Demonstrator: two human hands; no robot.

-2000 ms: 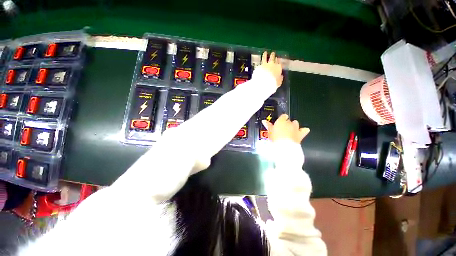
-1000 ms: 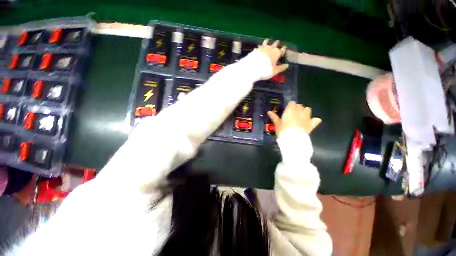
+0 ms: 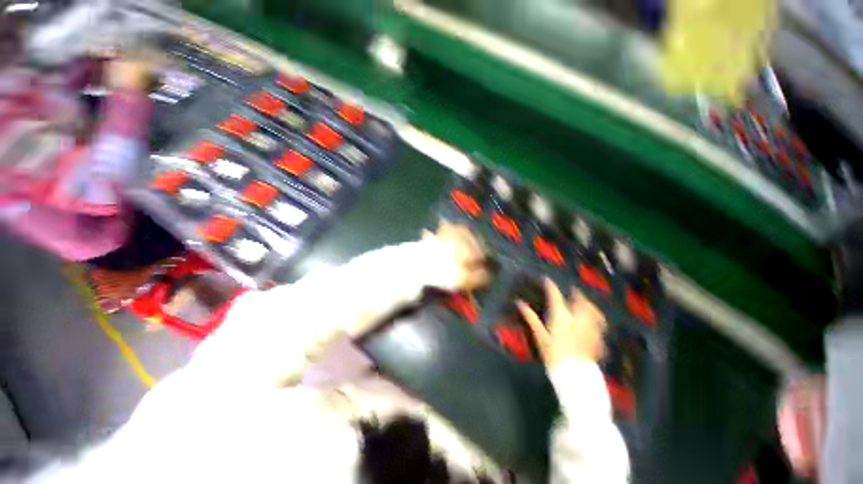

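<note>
The view is badly blurred and tilted. A clear tray of black phones, face down with red-orange ovals (image 3: 547, 250), lies on the green bench in front of me. My left hand (image 3: 459, 257) is over the tray's near-left part; its fingertips are smeared, so I cannot tell if it holds a phone. My right hand (image 3: 572, 326) is over the near row towards the middle, thumb and fingers spread, with no phone seen in it. The hands and white sleeves cover some of the near-row phones.
Trays of open-back phones (image 3: 291, 163) lie at the left. A person in a pink sleeve (image 3: 123, 142) reaches over them. A red stool or frame (image 3: 194, 302) is below. A pink round item (image 3: 804, 416) and a pale box (image 3: 845, 378) stand at the right edge. Something yellow (image 3: 717, 43) is at the top.
The view has turned left and tilted, bringing the person in pink into sight. My left hand has moved from the tray's far-right corner to its near-left part; my right hand has shifted left along the tray.
</note>
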